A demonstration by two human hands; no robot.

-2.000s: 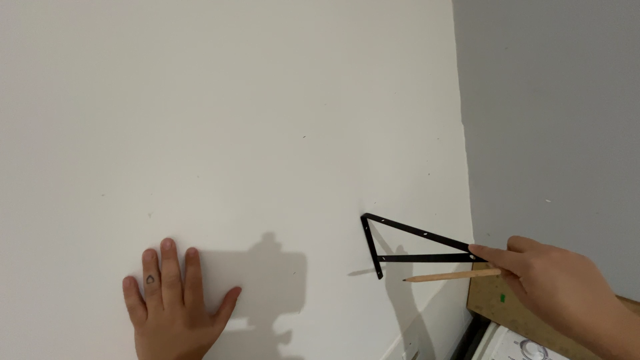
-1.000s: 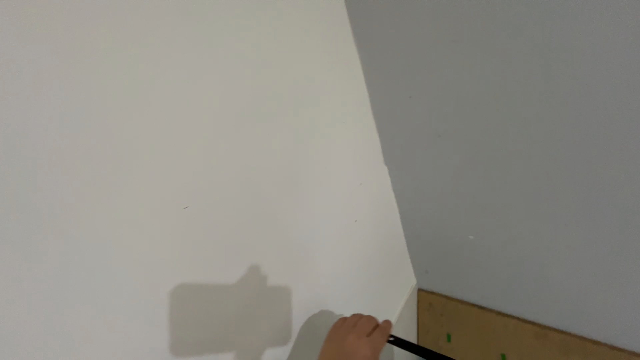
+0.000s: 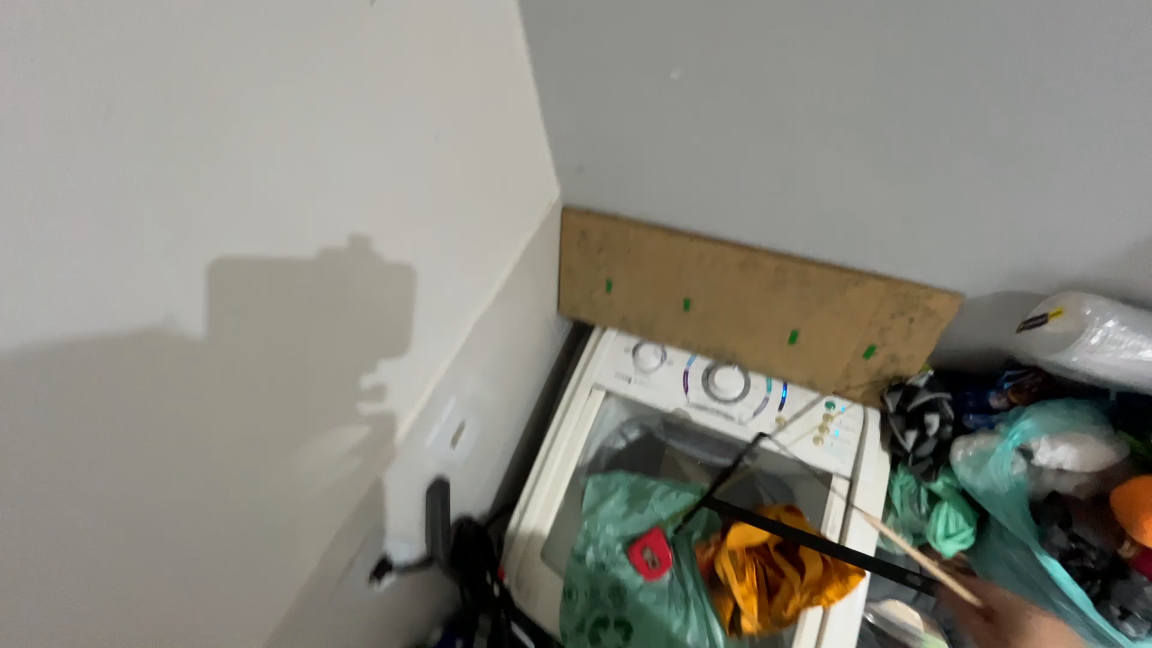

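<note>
My right hand (image 3: 1017, 616), blurred at the lower right edge, holds a black metal shelf bracket (image 3: 819, 543) and a wooden pencil (image 3: 918, 553). The bracket's far end hangs over the lid of a white top-loading washing machine (image 3: 868, 481). Below the bracket, a green plastic bag (image 3: 621, 540) and a crumpled orange bag (image 3: 765, 576) lie on the lid. A small red object, which looks like a tape measure (image 3: 650, 553), rests on the green bag. My left hand is out of view.
A brown board (image 3: 738, 297) with green marks leans on the grey wall (image 3: 810, 117) behind the washer. Black cables (image 3: 477, 558) hang at the white wall (image 3: 180, 162). Several plastic bags (image 3: 1017, 486) are piled at the right, below a plastic-wrapped roll (image 3: 1093, 337).
The view has swung down and right, showing the washer and bags. Two seconds ago my left hand was flat on the white wall and the bracket was against it; now the bracket is over the washer.
</note>
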